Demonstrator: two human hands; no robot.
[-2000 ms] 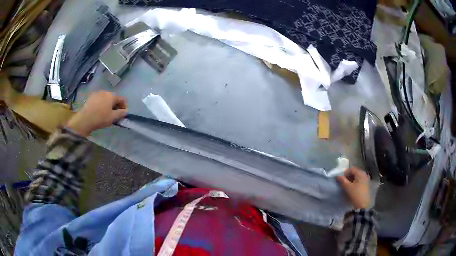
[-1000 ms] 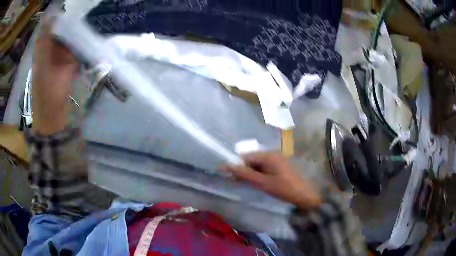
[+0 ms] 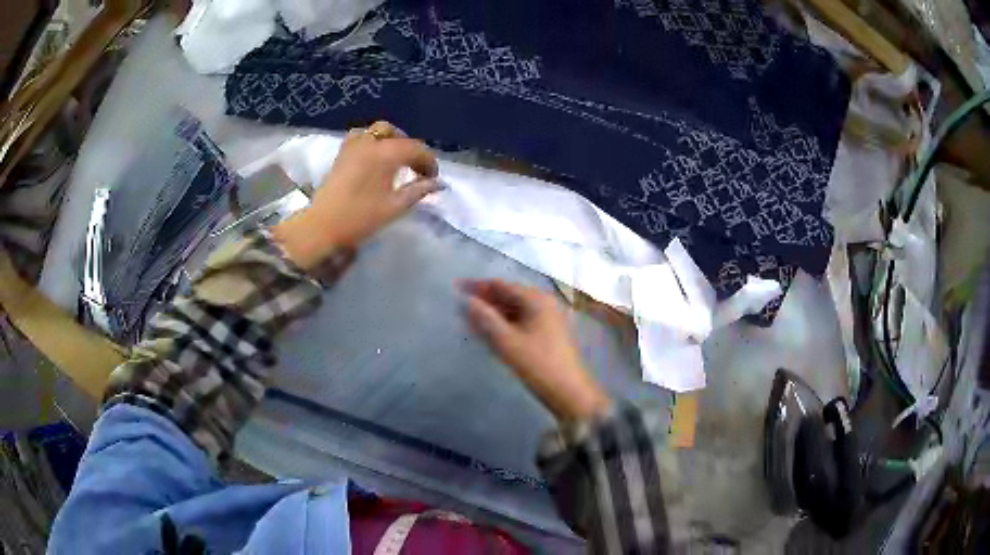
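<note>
My left hand is at the white interfacing lengths at the back of the board, thumb and fingers pinching the white material. My right hand is over the middle of the board, blurred, fingers apart, holding nothing that I can see. The dark waistband strip lies along the near edge, partly hidden by my right sleeve. The steam iron stands at the right. The patterned garment panels lie behind the white lengths.
Grey denim pieces with a shiny metal piece lie at the left. The metal folder is mostly hidden behind my left arm. A tan card strip lies right of centre. The iron's hose and cable hang at the right.
The long white strip that both hands held stretched out no longer shows between them. My left hand has moved right to the white lengths. The view has shifted towards the back of the board.
</note>
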